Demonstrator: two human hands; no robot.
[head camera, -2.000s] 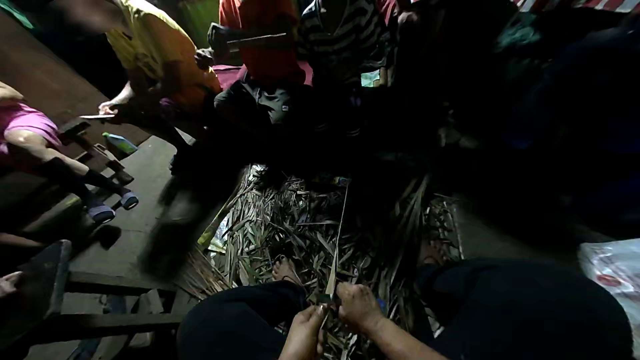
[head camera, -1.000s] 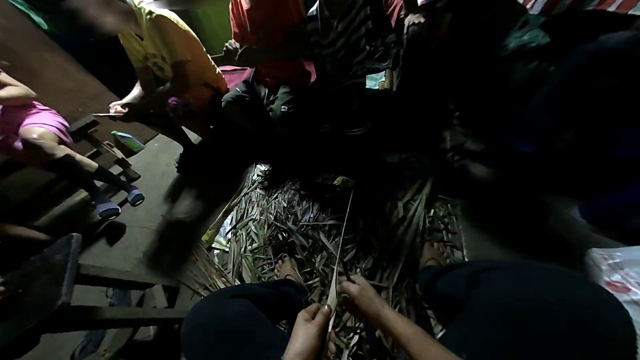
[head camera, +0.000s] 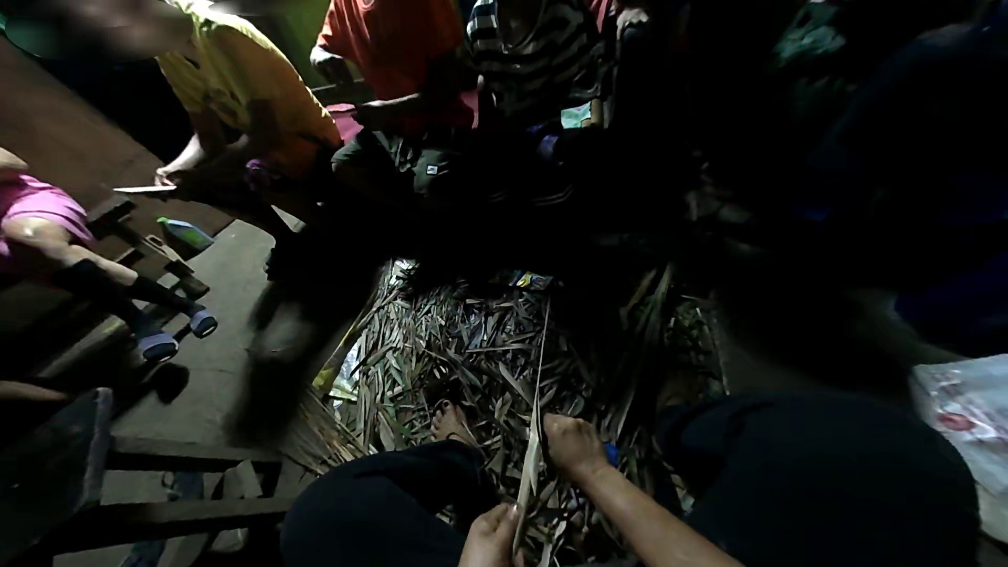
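Observation:
A long, narrow strip of dried leaf (head camera: 530, 465) runs upward between my knees and tapers to a thin tip over the litter. My left hand (head camera: 492, 535), low in the view, is closed on its lower, wider part. Higher and to the right, my right hand (head camera: 573, 447) is closed in a fist close beside the strip; whether it grips the strip or a small tool cannot be told. A small blue thing (head camera: 611, 453) shows by my right wrist. Beneath both hands lies a thick layer of leaf scraps (head camera: 449, 331).
My bare foot (head camera: 453, 421) rests on the scraps. Several people sit across from me, one in a yellow shirt (head camera: 252, 79) holding a pale strip (head camera: 144, 190). A wooden bench (head camera: 181, 512) stands at lower left, a clear plastic bag (head camera: 969, 409) at right. The upper right is very dark.
My hands were close together in the earlier frames; now they are farther apart along the strip, the right one higher.

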